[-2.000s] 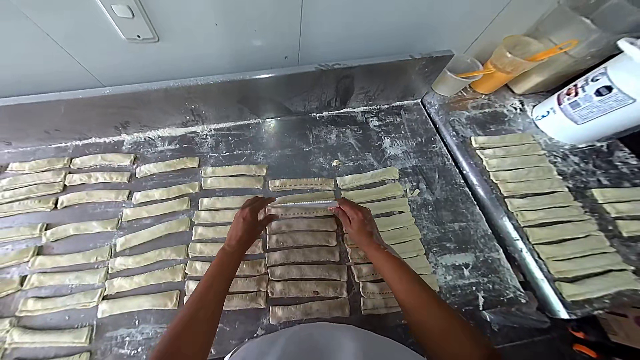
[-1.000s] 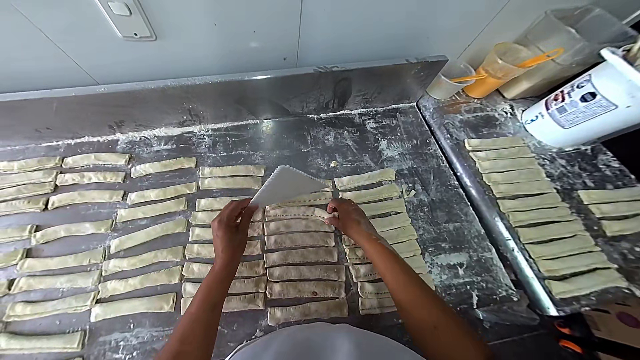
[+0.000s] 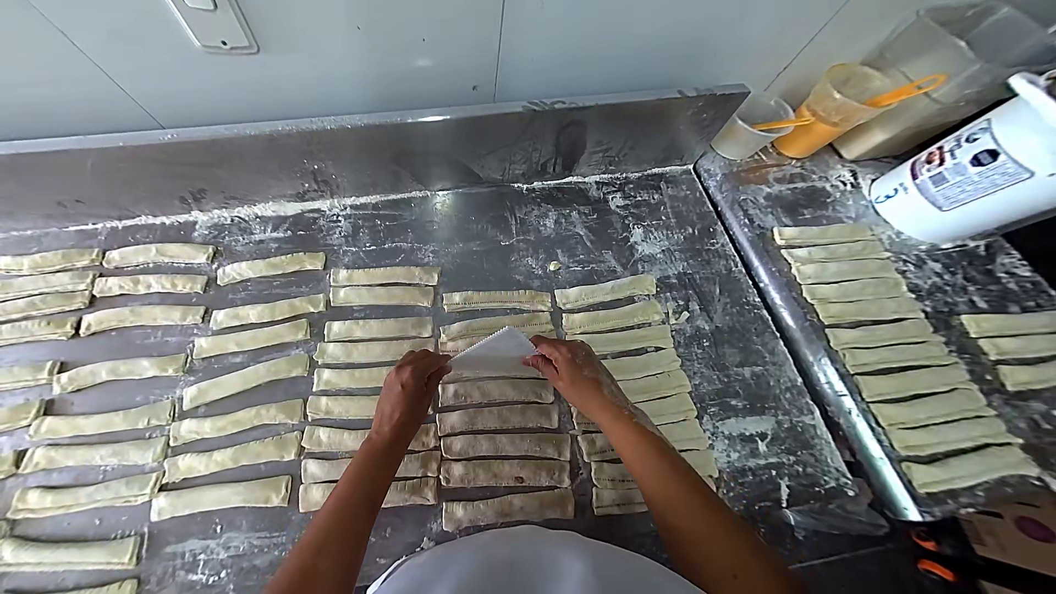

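Between my hands is a white plastic scraper (image 3: 495, 355) with a toothed edge, held over the middle column of filled dough strips. My left hand (image 3: 412, 381) grips its left corner with the fingertips. On its right side, my right hand (image 3: 569, 371) pinches the edge between thumb and fingers. Just beyond the scraper lies a dough strip (image 3: 495, 324), and the farthest strip of this column (image 3: 496, 300) shows a row of small marks along it. A dough strip (image 3: 498, 391) nearer to me is partly beneath the scraper's lower edge.
More dough strips (image 3: 241, 421) fill columns at left, and others (image 3: 924, 382) lie on the right-hand surface past a metal edge (image 3: 825, 371). Plastic cups (image 3: 752, 128) with orange utensils and a white bucket (image 3: 965, 169) stand at back right. A metal backsplash (image 3: 363, 157) borders the floured table (image 3: 594, 227).
Two seconds ago the scraper's toothed edge lay along a strip; it then tilted up at an angle, with my right hand on a strip. Now both hands hold it, its point facing away from me.
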